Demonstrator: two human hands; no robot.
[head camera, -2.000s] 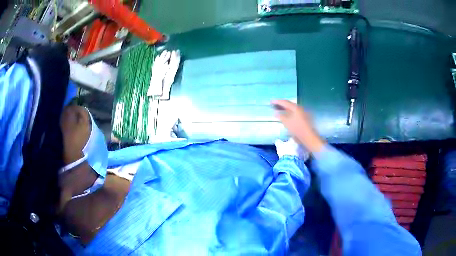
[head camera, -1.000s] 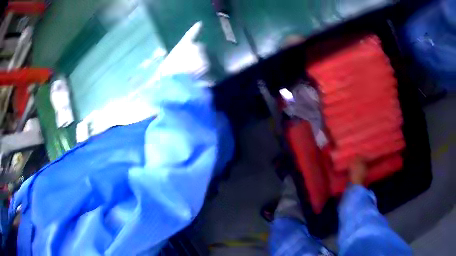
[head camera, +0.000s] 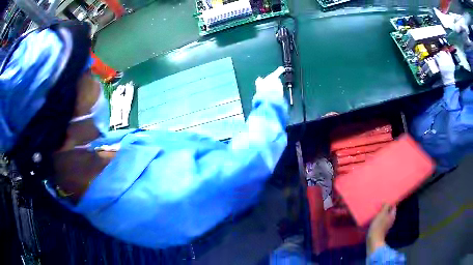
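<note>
My right hand (head camera: 381, 222), bare with a blue sleeve, grips the lower edge of a flat red foam pad (head camera: 386, 181). The pad is tilted above the black bin (head camera: 409, 222) below the bench edge. Several red pads (head camera: 360, 142) are stacked in the bin, partly covered by the held pad. More red material and a crumpled grey piece (head camera: 320, 178) lie at the bin's left side. My left hand is not in view; a blue piece of clothing shows at the bottom edge.
A person in blue at left has a gloved hand beside the electric screwdriver (head camera: 287, 57) on the green bench (head camera: 342, 62). A pale blue-grey plate (head camera: 192, 98) and white gloves (head camera: 122, 106) lie there. Another person's gloved hands are at a circuit board (head camera: 422, 49). Another board (head camera: 238, 13) is behind.
My right hand moved from over the plate to the red stack in the bin, and now holds one pad raised. The view swung down to the bin, then partly back up.
</note>
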